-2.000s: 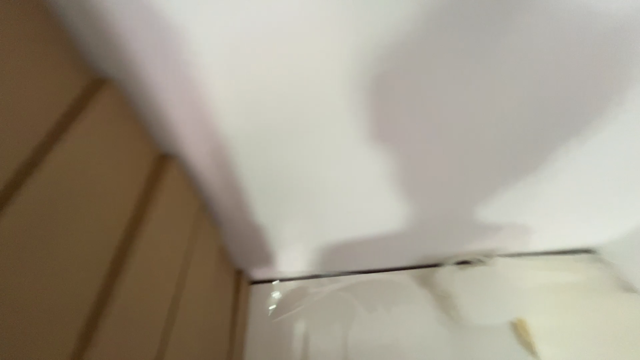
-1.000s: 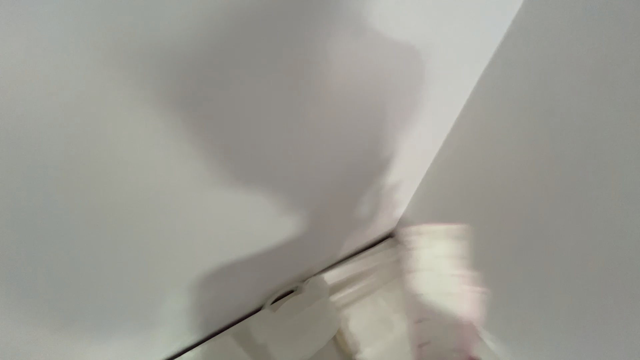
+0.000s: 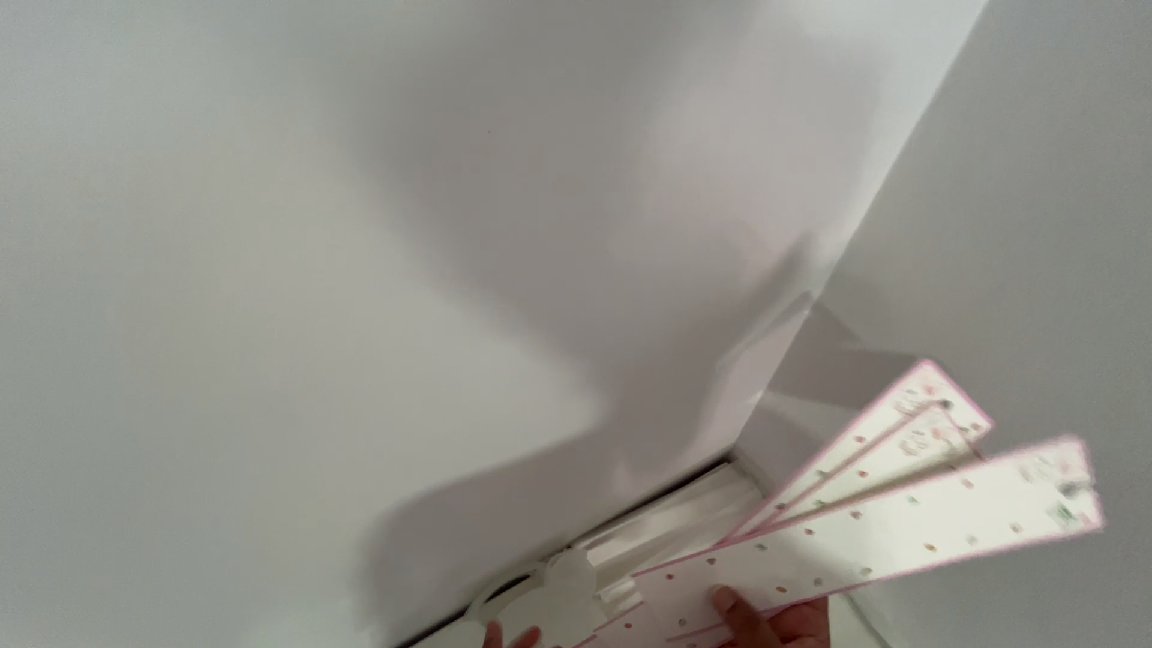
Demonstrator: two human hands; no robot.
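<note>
Near the bottom edge, my right hand point(image 3: 778, 625) grips several long pale strips point(image 3: 864, 540), seemingly paper or card, with pink edges and small coloured dots. Its thumb presses on the front strip, and the strips fan out to the upper right. Fingertips of my left hand point(image 3: 510, 637) show at the bottom edge, spread apart, left of the strips' lower ends; the rest of that hand is out of view. Whether the left fingers touch anything cannot be told.
A broad white surface point(image 3: 270, 342) with soft shadows fills most of the view. A grey wall or panel point(image 3: 1035, 252) meets it along a slanted edge at the right. White fittings or folded pale material point(image 3: 666, 531) lie below a dark gap at the bottom.
The strips, blurred at the lower right one second ago, now appear fanned out with my right hand on them. Fingertips of my left hand have come into sight. The view has shifted.
</note>
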